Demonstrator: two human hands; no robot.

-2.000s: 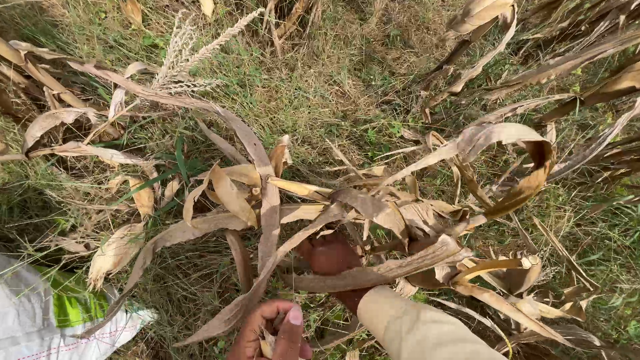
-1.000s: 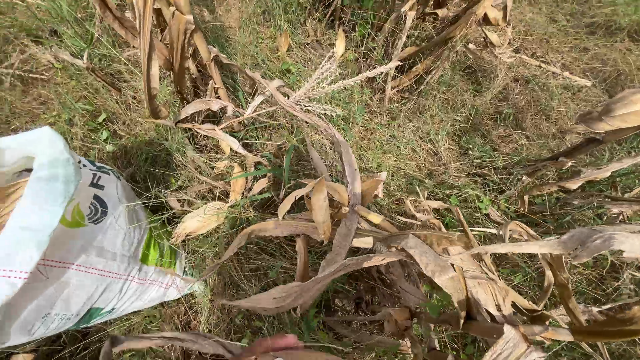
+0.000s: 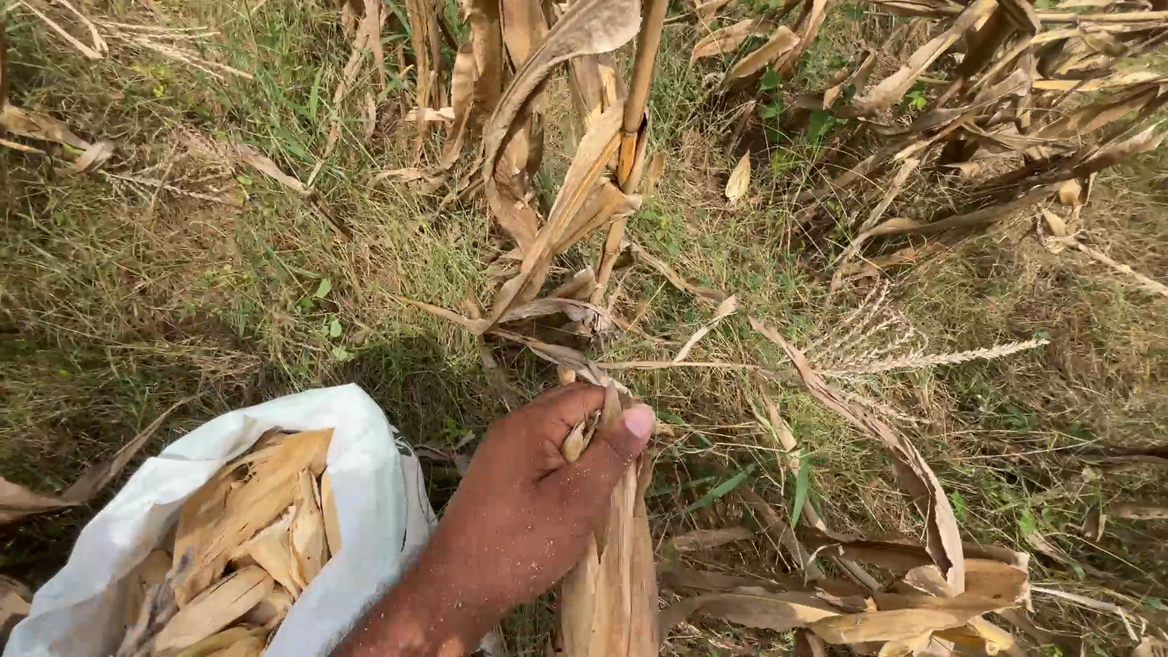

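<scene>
My left hand [image 3: 570, 465] reaches in from the bottom edge, its fingers and thumb closed on the narrow upper end of a dry maize ear in its husk [image 3: 620, 584]. The ear hangs down from the fist and runs out of view at the bottom. A small scrap of dry husk [image 3: 578, 438] pokes out between thumb and fingers. Left of my wrist stands a white woven sack [image 3: 365, 474], its mouth open, with several dry husked ears [image 3: 251, 520] inside. My right hand is out of view.
A dry maize stalk [image 3: 639, 91] with curled leaves rises beyond my hand. A pale tassel [image 3: 931, 358] and fallen leaves [image 3: 912, 611] lie to the right on grass. More dry stalks [image 3: 985, 137] lie at the upper right.
The view has shifted a lot, and the sack's mouth now shows. My right hand, among the dry leaves two seconds ago, has left the view. My left hand now grips the husked ear.
</scene>
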